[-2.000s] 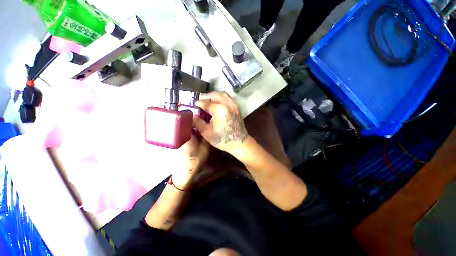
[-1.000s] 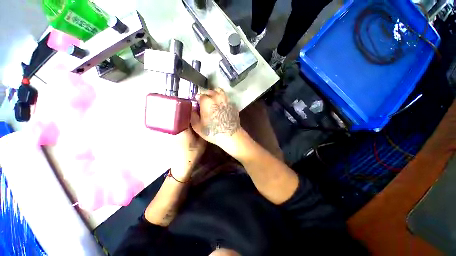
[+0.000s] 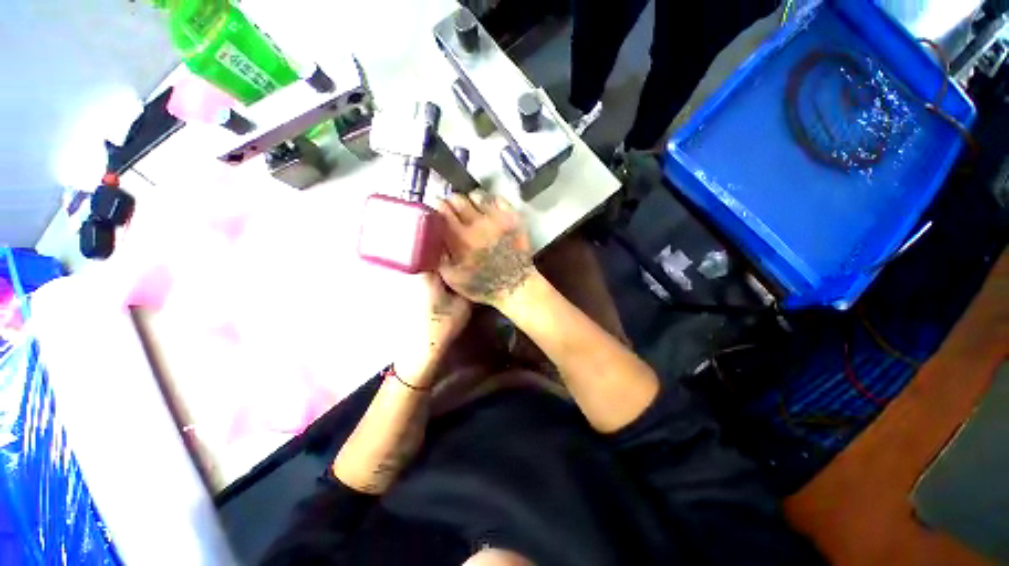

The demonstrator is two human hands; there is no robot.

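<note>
A mould bar (image 3: 451,164) with short round dark pins stands at the bench's near edge. A dark red moulded cover (image 3: 395,232) sits on its left core. My right hand (image 3: 485,249) is closed around the other end, at the right core, which it hides. My left hand (image 3: 445,304) is below and behind the red cover, partly hidden by it and by my right hand; its fingers meet the right hand at the same core. What each hand's fingertips grip is hidden.
Two bare mould bars (image 3: 293,116) (image 3: 503,105) lie at the back. Pink covers (image 3: 149,287) lie left in glare. A green bottle (image 3: 238,55) lies back left. A blue tray (image 3: 719,210) with coiled cable is right. A person's dark-clothed legs (image 3: 675,66) stand beyond the bench.
The view has shifted, so the bench items sit further right. My hands stay at the right core; the right hand's fingers now lie flatter over it. The red cover remains on the left core.
</note>
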